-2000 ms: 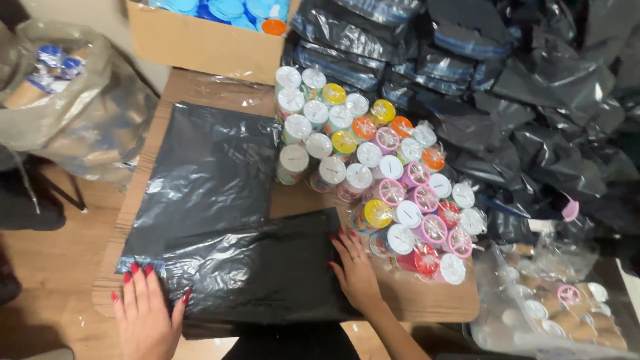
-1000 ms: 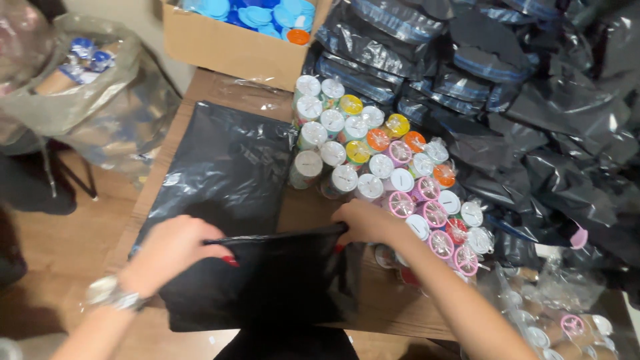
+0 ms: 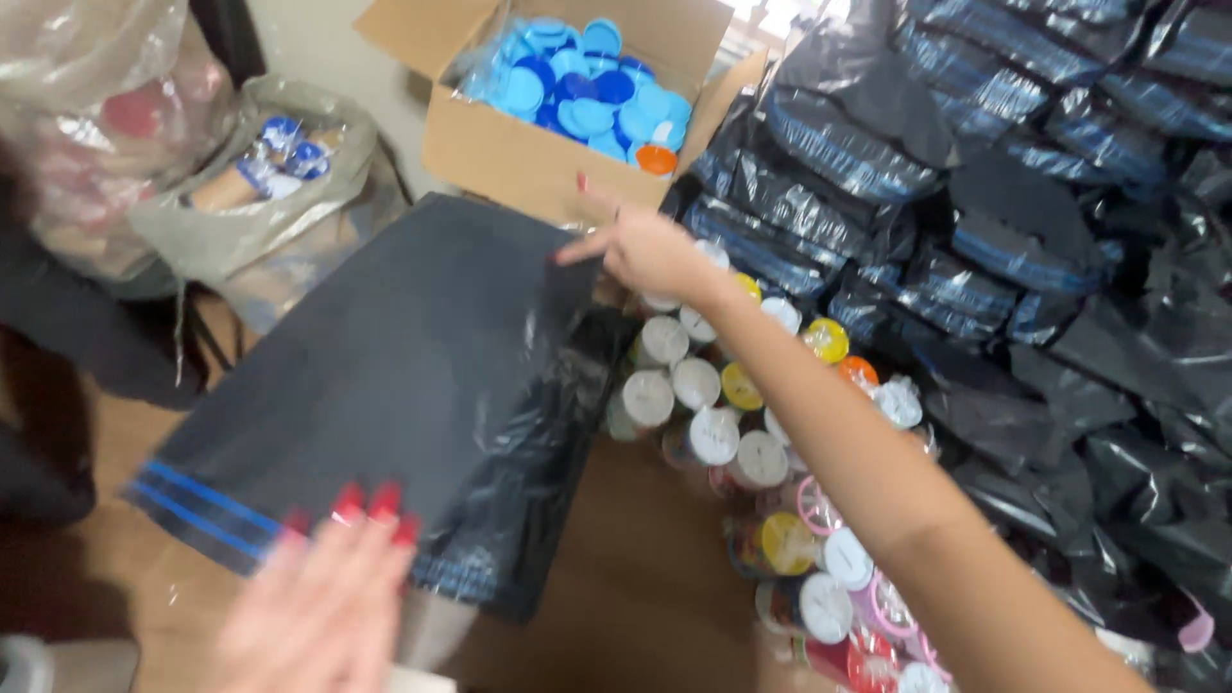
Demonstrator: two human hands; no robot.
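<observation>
A black plastic mailer bag (image 3: 385, 356) with blue stripes at its near end lies flat over another black bag (image 3: 525, 481) at the left part of the wooden table. My left hand (image 3: 322, 592), blurred, rests with fingers spread at the near end of the top bag, by the stripes. At the far right corner of that bag is my right hand (image 3: 640, 241), fingers apart, the thumb or a finger touching the corner. Several capped containers (image 3: 712, 435) in clear wrap, with white, yellow, orange and pink tops, stand beneath and beside my right forearm.
A cardboard box (image 3: 539, 164) of blue lids stands beyond the bags. Packed black bags (image 3: 847, 154) are piled along the right side. Sacks (image 3: 260, 212) of wrapped items stand on the floor at the left. The wooden tabletop (image 3: 654, 577) shows between the bags and the containers.
The black bag that both hands held up near the table's front edge now lies over the bag at the left. My right hand has moved away to the far corner and let go.
</observation>
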